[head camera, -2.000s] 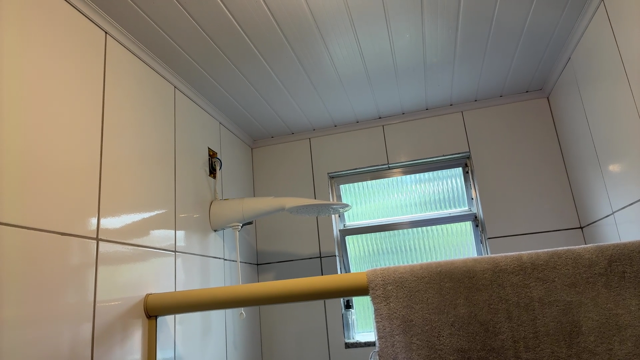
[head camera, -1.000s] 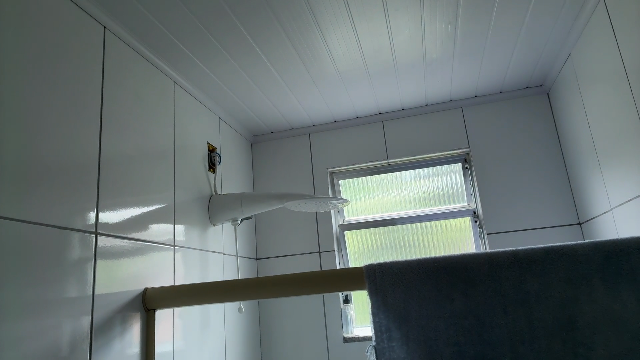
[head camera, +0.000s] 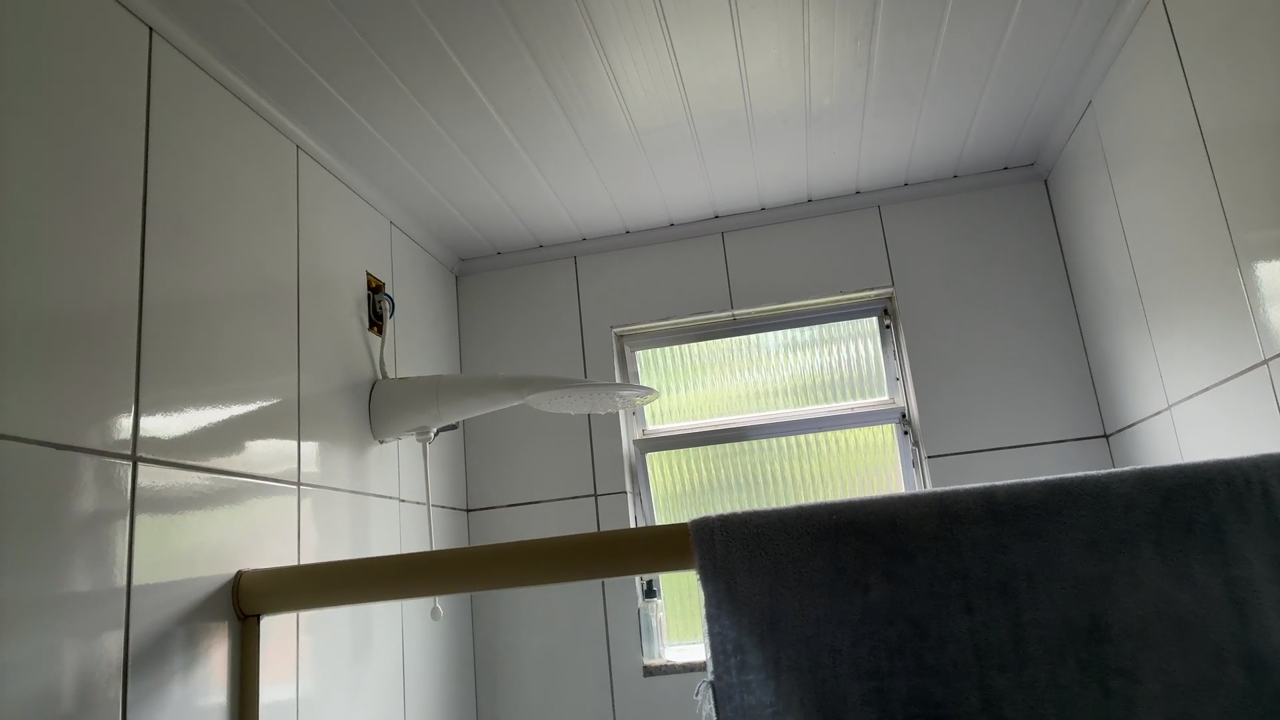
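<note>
Neither of my hands is in view. A white electric shower head [head camera: 500,398] juts from the tiled left wall, with a thin pull cord [head camera: 430,520] hanging below it. Above it, a white cable runs into an uncovered wall box [head camera: 377,303] where wires show. A dark grey towel [head camera: 980,600] hangs over a tan rail [head camera: 470,567] in the foreground and hides the lower right of the room.
A metal-framed window [head camera: 770,400] with ribbed glass is set in the far wall. A bottle with a dark pump top [head camera: 651,610] stands on its sill. White panels form the ceiling [head camera: 700,110]. Glossy white tiles [head camera: 215,300] line the walls.
The light has gone from warm to cool and dimmer; the towel, brownish two seconds ago, looks dark grey now. Nothing has plainly moved.
</note>
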